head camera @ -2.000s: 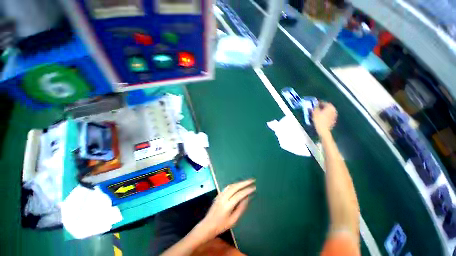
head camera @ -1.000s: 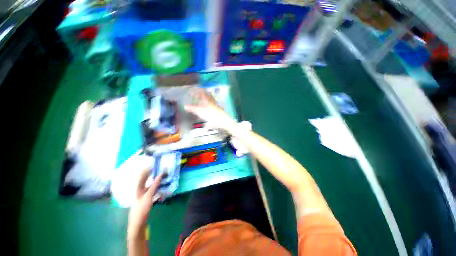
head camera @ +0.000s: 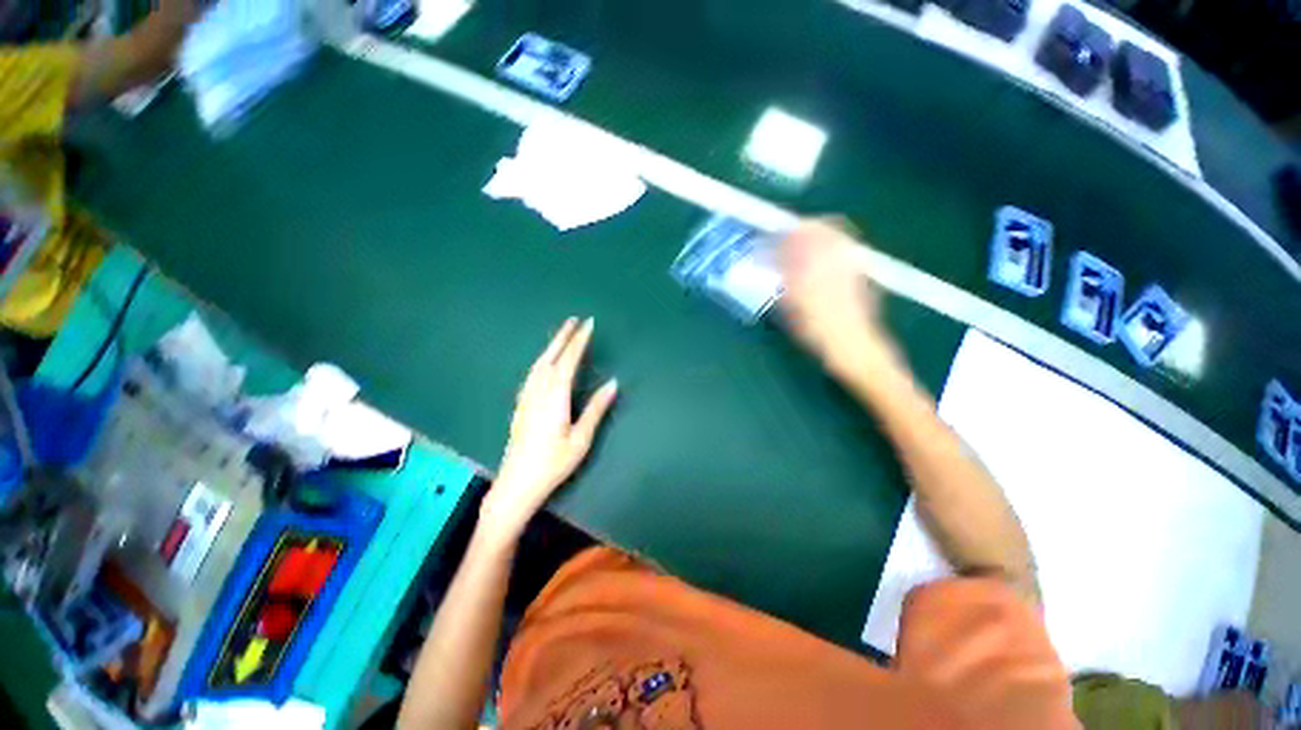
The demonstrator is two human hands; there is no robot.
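A framed panel with a pale blue-white edge is at my right hand, over the green worktop just before the white dividing strip. My right hand is blurred, its fingers at the panel's right end. My left hand is empty, fingers apart, over the near part of the worktop. More panels lie beyond the strip: one at the upper left and several in a row at the right. A crumpled white cloth lies against the strip.
The press base with its red and yellow start controls is at the lower left. A large white sheet lies at the right. Dark blocks stand on a white shelf at the far side. Another person's yellow sleeve is at the upper left.
The view has swung right, from press to worktop. My left hand, earlier holding a panel by the press, is now empty. My right hand has moved from the press to a panel on the worktop.
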